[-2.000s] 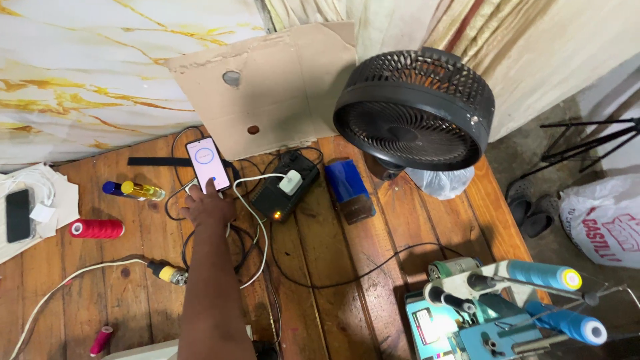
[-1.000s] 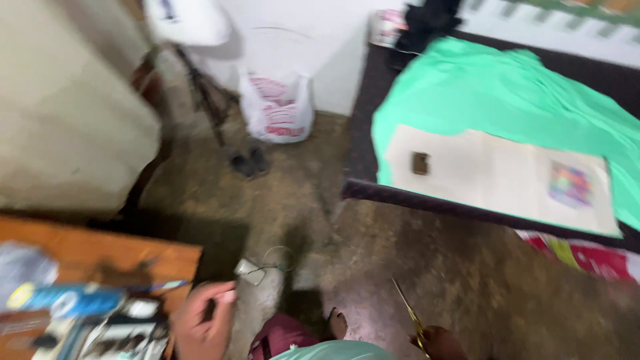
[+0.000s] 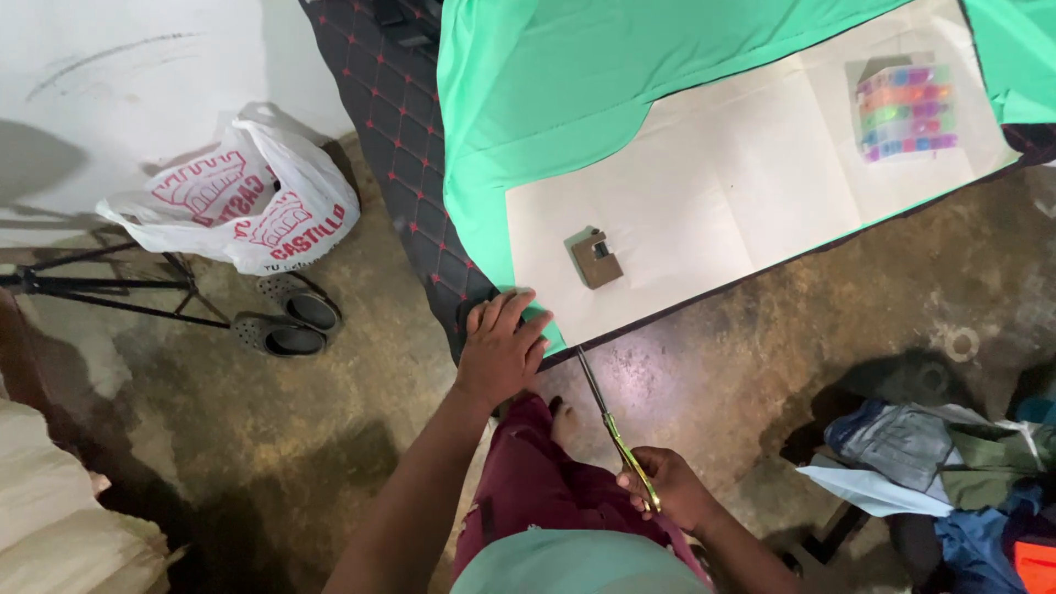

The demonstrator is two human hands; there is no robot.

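My left hand (image 3: 505, 340) lies flat, fingers spread, on the near left corner of green fabric (image 3: 544, 115) on a padded surface. In my right hand (image 3: 672, 487) are scissors (image 3: 612, 425) with gold-coloured handles, their tips at the fabric's near edge, beside the corner of a white paper pattern piece (image 3: 685, 206). The blades look nearly closed. A brown metal padlock (image 3: 596, 260) rests on the paper's left part, and a clear box of colourful small items (image 3: 906, 114) on its right part.
Black quilted cover with red stitching (image 3: 384, 124) shows left of the fabric. A white plastic bag (image 3: 247, 198), black tripod legs (image 3: 107, 285) and grey clogs (image 3: 285, 322) are at the left. Piled clothes (image 3: 932, 462) lie at the lower right.
The view has swung from the wooden table with the fan to the green fabric. My left hand, at a phone two seconds ago, is now on the fabric. The scissors have come to its edge.
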